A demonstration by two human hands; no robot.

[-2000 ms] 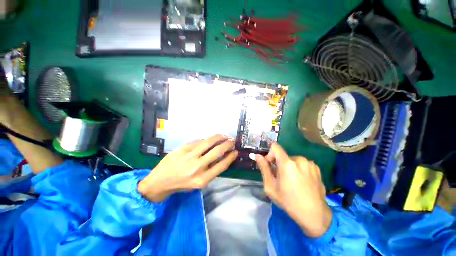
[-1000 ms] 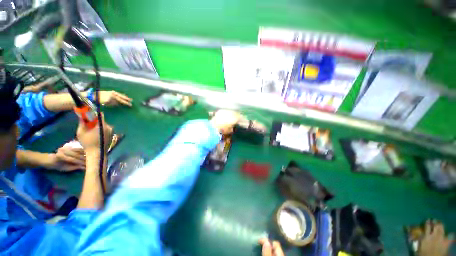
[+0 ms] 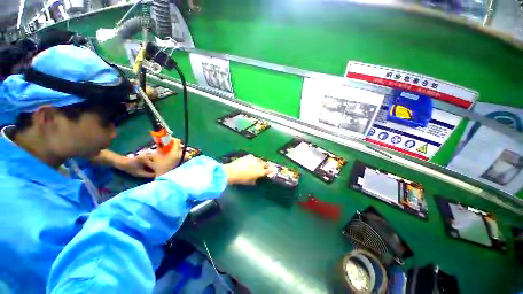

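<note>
My left hand (image 3: pixel 248 169) is stretched far forward over the green bench mat. Its fingers are on a black-edged tablet unit (image 3: pixel 285 174) with a silver inside; the hand covers its left part, and the fingertips' exact grip is hidden. Another dark tablet edge shows just behind the hand. My right hand is not in view. A loose bunch of red wired components (image 3: pixel 321 208) lies on the mat to the right of and nearer than the held tablet.
More opened tablets (image 3: pixel 312 158) lie along the far side below the green partition. At lower right are a fume fan (image 3: pixel 367 232) and a tape roll (image 3: pixel 362 273). A person in blue (image 3: pixel 74 115) sits close at left, a hand at an orange-handled tool (image 3: pixel 163 139) on a black cord.
The view has swung up from the bench. My left hand has left the tablet in front of me and reached to the far row. My right hand has gone out of the picture.
</note>
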